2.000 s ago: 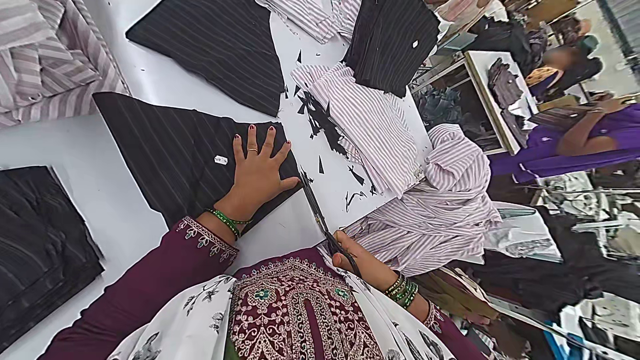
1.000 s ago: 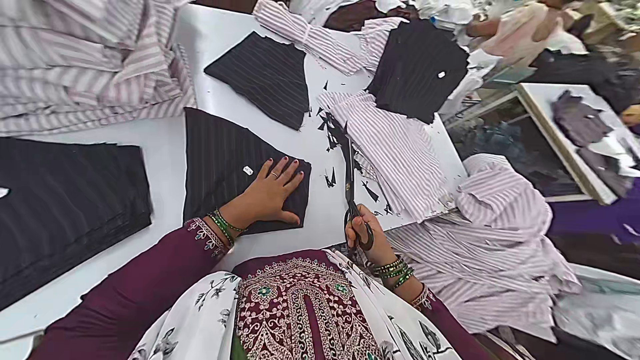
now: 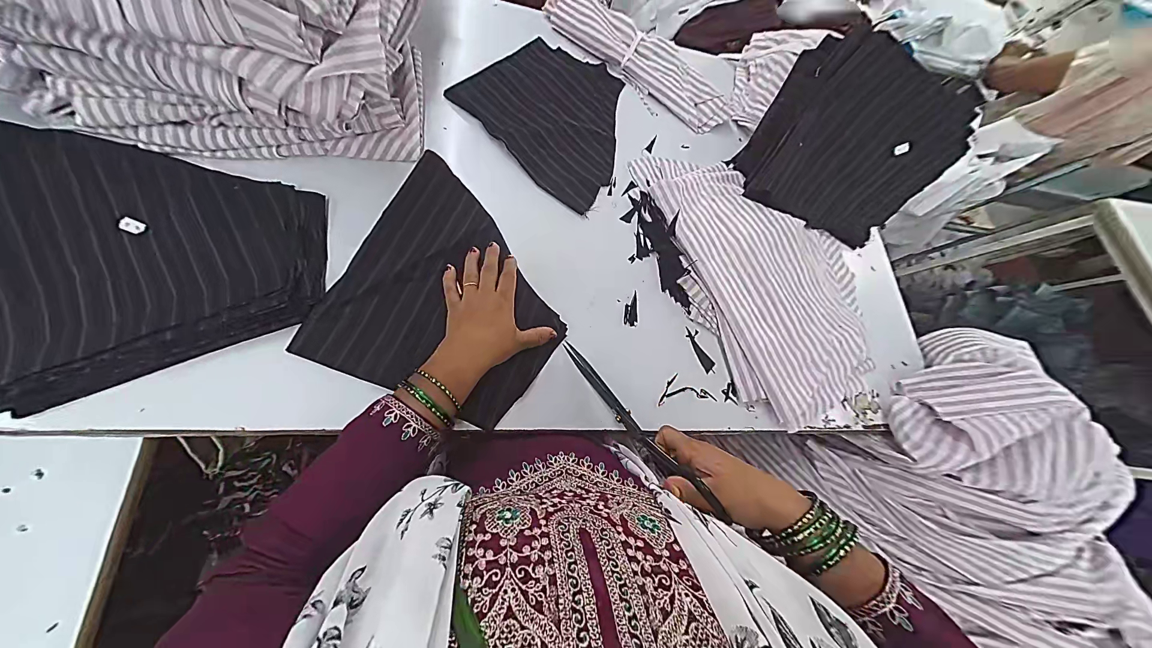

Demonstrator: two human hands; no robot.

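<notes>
My left hand (image 3: 486,310) lies flat, fingers spread, on a black pinstriped fabric piece (image 3: 396,261) on the white table. In my right hand (image 3: 729,481) is a pair of long dark scissors (image 3: 612,400); the blade tips point at the right corner of that piece, close to my left thumb. Small black fabric scraps (image 3: 661,247) lie scattered right of the scissors, beside and partly on a stack of white and mauve striped fabric pieces (image 3: 765,288). Another black piece (image 3: 549,121) rests farther back.
A black fabric stack with a small white tag (image 3: 162,261) lies at left, below heaped striped cloth (image 3: 225,81). At back right is another tagged black stack (image 3: 855,135). A tied striped bundle (image 3: 639,58) sits at the back. Striped cloth (image 3: 999,450) hangs past the table's front edge (image 3: 792,430).
The scissors, which a second ago pointed away toward the scraps, now point left to the corner of the black piece. My left hand stays on the black fabric. The view has shifted.
</notes>
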